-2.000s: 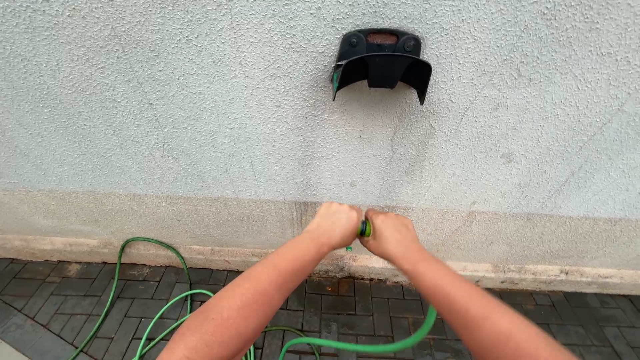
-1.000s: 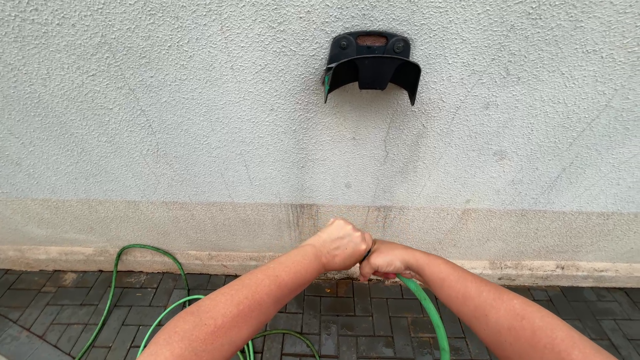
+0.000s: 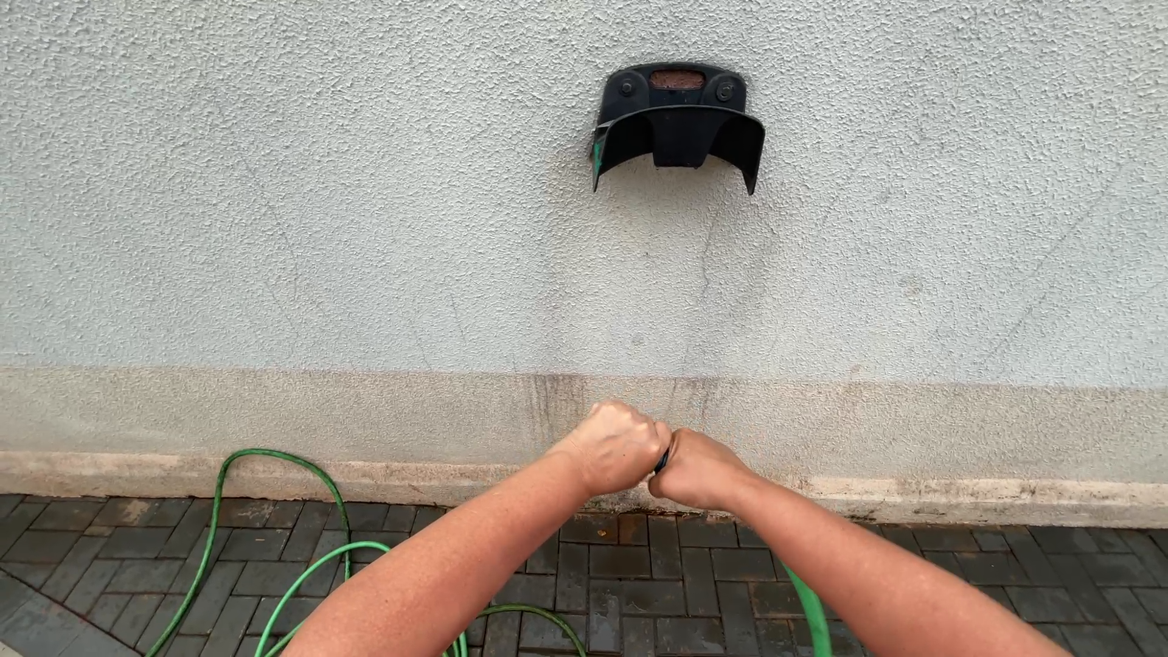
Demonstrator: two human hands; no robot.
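Note:
My left hand (image 3: 620, 447) is closed in a fist around one side of a small dark hose fitting (image 3: 661, 461). Against it, my right hand (image 3: 698, 470) grips the other side, and only a thin dark ring of the fitting shows between the two fists. A green garden hose (image 3: 808, 607) hangs below my right forearm; where it meets the fitting is hidden. More green hose (image 3: 219, 497) lies in loops on the paving at the left, partly behind my left forearm.
A black plastic hose hanger (image 3: 683, 128) is fixed to the rough white wall (image 3: 365, 201) above my hands. Below, a beige band and a ledge (image 3: 985, 497) run along the wall's foot. Dark brick paving (image 3: 639, 593) covers the ground.
Two seconds ago a yellow-green part of the fitting showed between my hands; now they cover it. The hose under my right arm has shifted and hangs more steeply.

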